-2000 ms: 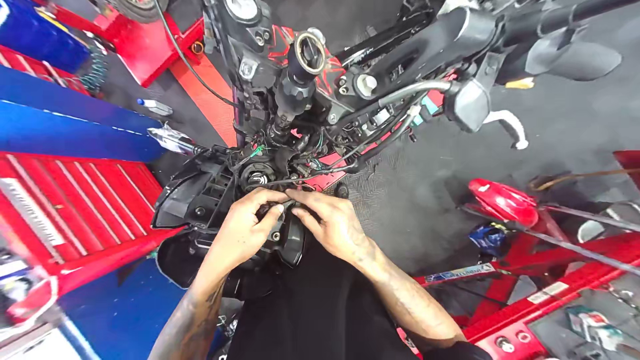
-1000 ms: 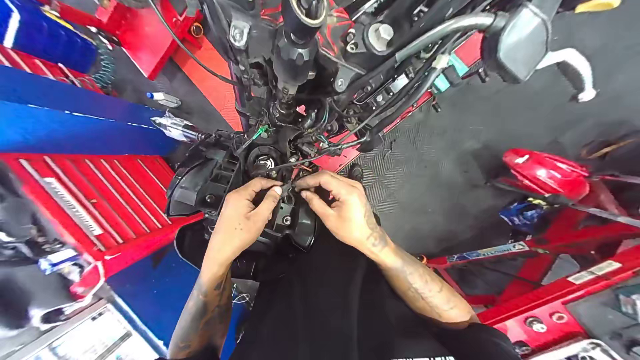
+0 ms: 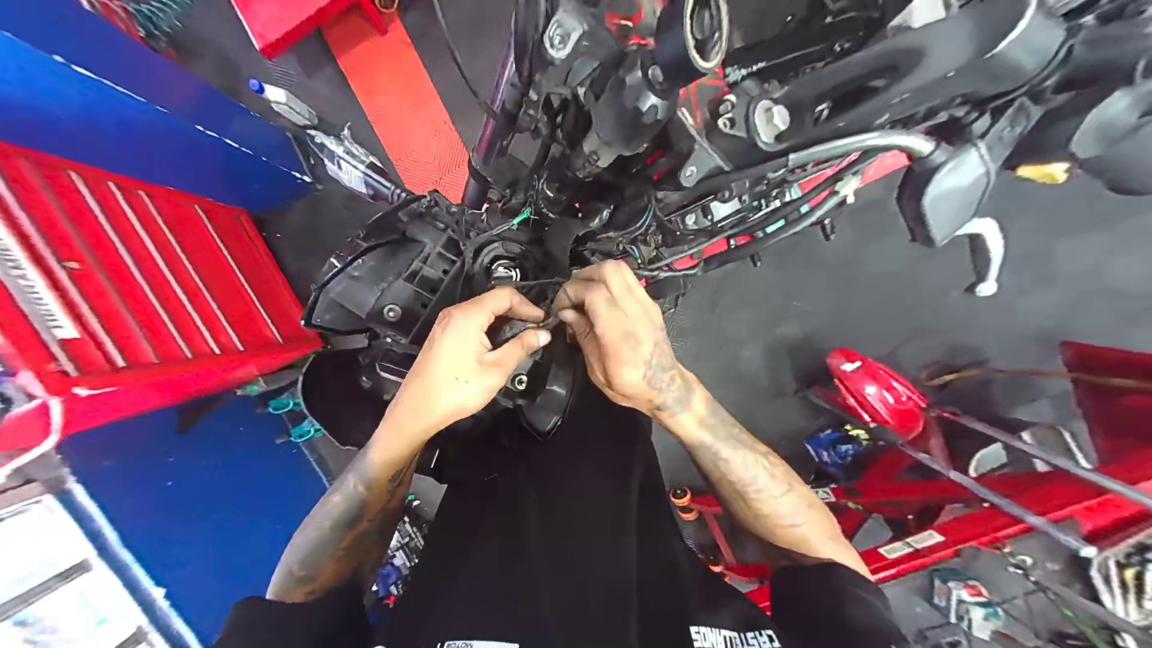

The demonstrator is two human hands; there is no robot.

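Observation:
At the front of a partly dismantled motorcycle, both hands meet over a black headlight assembly point(image 3: 405, 279). My left hand point(image 3: 472, 355) pinches a small dark piece of wiring between thumb and forefinger. My right hand point(image 3: 614, 333) grips the same dark wiring point(image 3: 551, 315) just to the right, its fingertips nearly touching the left ones. Whether a connector is among the wiring cannot be told. A round lamp socket point(image 3: 504, 268) shows just above my left hand. More wires and a green cable tie point(image 3: 522, 217) lie above the hands, below the fork and steering stem.
A red tool cabinet point(image 3: 153, 279) stands at the left beside a blue panel point(image 3: 198, 504). The handlebar point(image 3: 918, 76) and brake lever point(image 3: 990, 256) reach out upper right. A red metal frame point(image 3: 954, 513) and red motorcycle part point(image 3: 873, 391) lie lower right. A bottle point(image 3: 283, 103) lies upper left.
Both hands stay together at the wiring, with small shifts of the fingers. The view has shifted somewhat.

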